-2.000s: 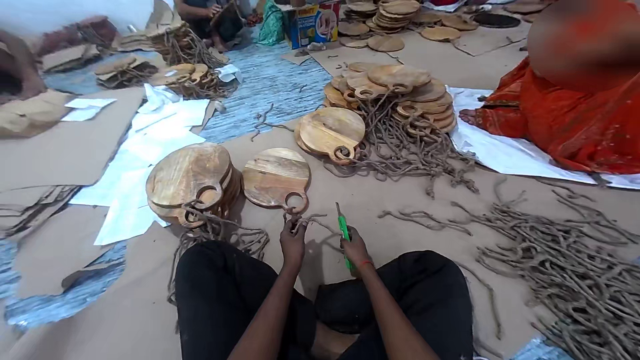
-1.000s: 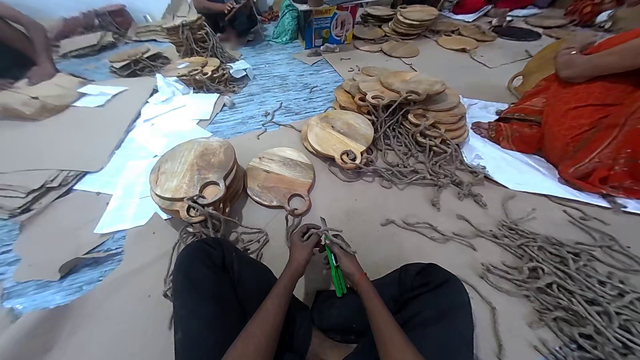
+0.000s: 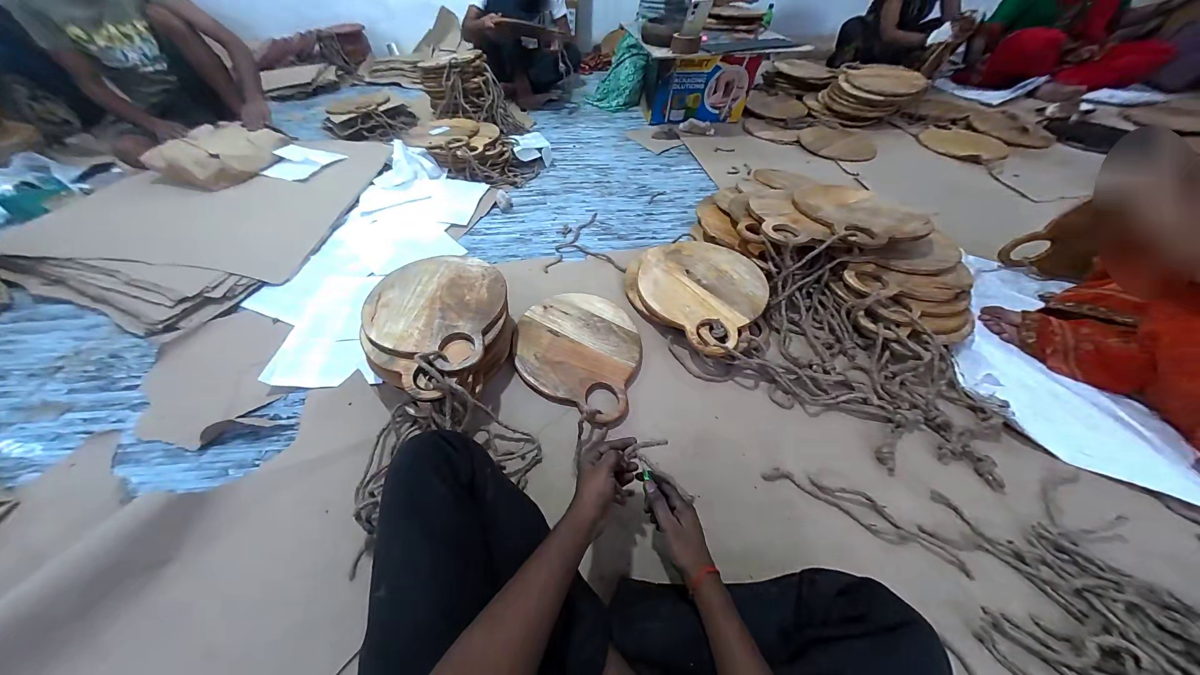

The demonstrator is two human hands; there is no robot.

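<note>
A round wooden board (image 3: 577, 347) with a ring handle lies flat in front of me, a brown cord (image 3: 583, 441) running from its ring to my hands. My left hand (image 3: 605, 478) pinches the cord just below the ring. Close on its right, my right hand (image 3: 670, 511) is closed around a green-handled tool (image 3: 647, 476), of which only a small green bit shows; its kind cannot be told. Loose cord ends stick out between and above the fingers. A stack of corded boards (image 3: 436, 309) stands left of the single board, and a smaller stack (image 3: 703, 286) lies to its right.
A large pile of corded boards (image 3: 909, 253) rises further right. Loose cords (image 3: 1078, 581) spread at the lower right. Brown cardboard sheets (image 3: 187, 225) and white paper (image 3: 328, 319) lie left. A seated person in orange cloth (image 3: 1116, 328) is at the right; other people sit further back.
The green tool stood upright in my right hand, apart from the left, two seconds ago; then it pointed down at the cord. Now it is mostly hidden in my right hand, beside the left.
</note>
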